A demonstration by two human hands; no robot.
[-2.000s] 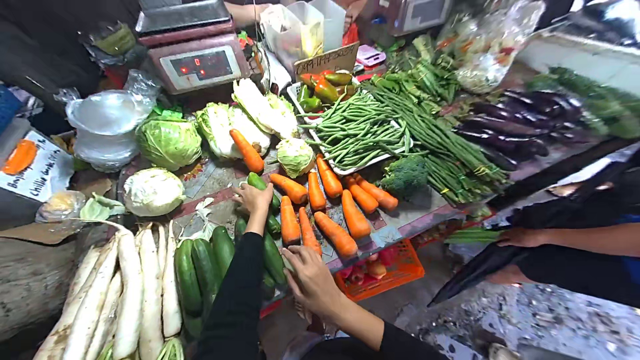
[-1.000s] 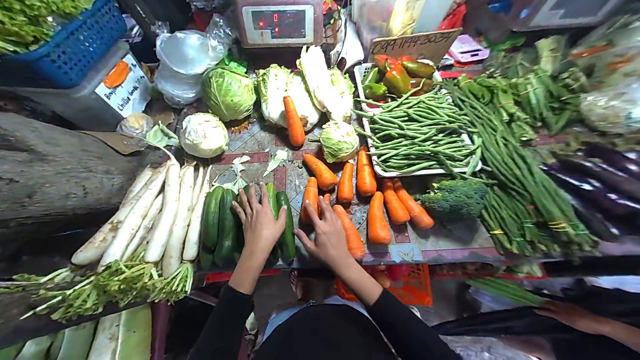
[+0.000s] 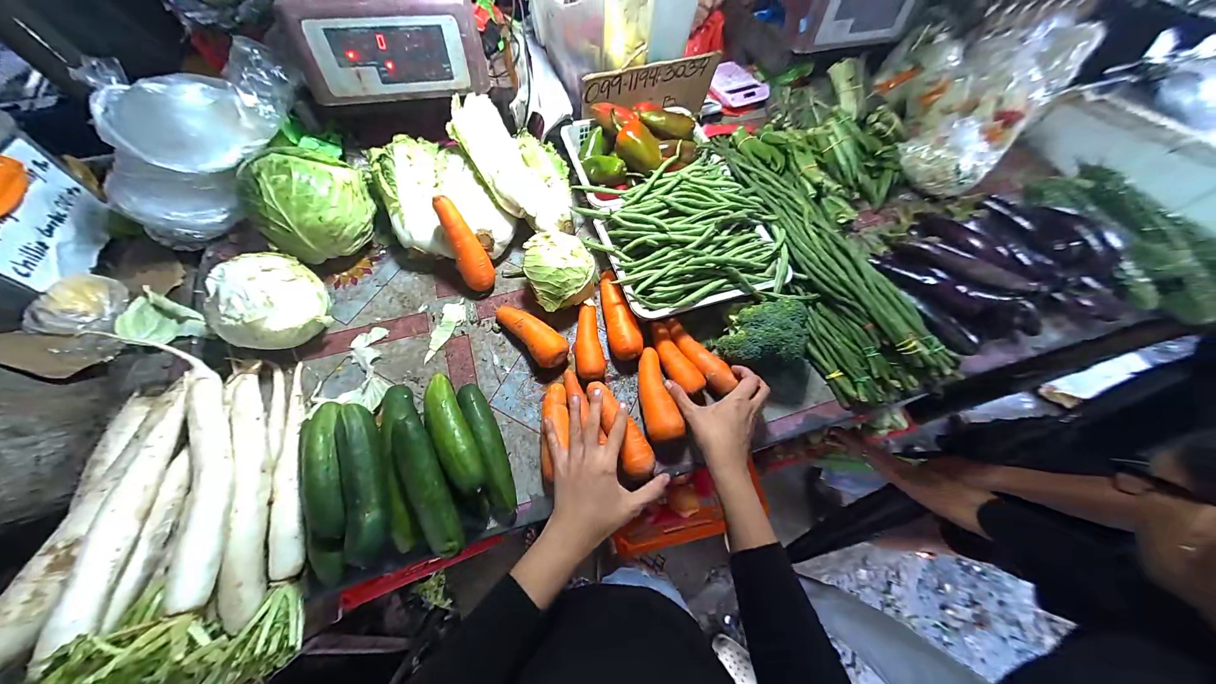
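Note:
My left hand [image 3: 591, 480] lies with fingers spread over the front carrots [image 3: 625, 432] on the stall table. To its right, my right hand [image 3: 727, 418] touches the lower ends of other carrots [image 3: 676, 359], its thumb and fingers around them; whether it grips one cannot be told. More carrots [image 3: 532, 336] lie just behind. Left of my left hand, dark green cucumbers [image 3: 423, 470] lie side by side, next to white radishes [image 3: 204, 484]. A single carrot [image 3: 464, 244] leans on the napa cabbage [image 3: 432, 195]. Broccoli [image 3: 763, 332] sits beyond my right hand.
Green beans [image 3: 684, 233] and peppers [image 3: 641, 142] fill white trays behind the carrots. Long beans [image 3: 836, 285] and eggplants [image 3: 997, 261] lie at right. Cabbages [image 3: 309, 204] and a digital scale [image 3: 385, 52] stand at back left. Another person's arms [image 3: 940, 489] reach in at right, near the table edge.
My left hand has moved right from the cucumbers to the carrots. My right hand has moved right along the carrots. The front carrots stand closer together.

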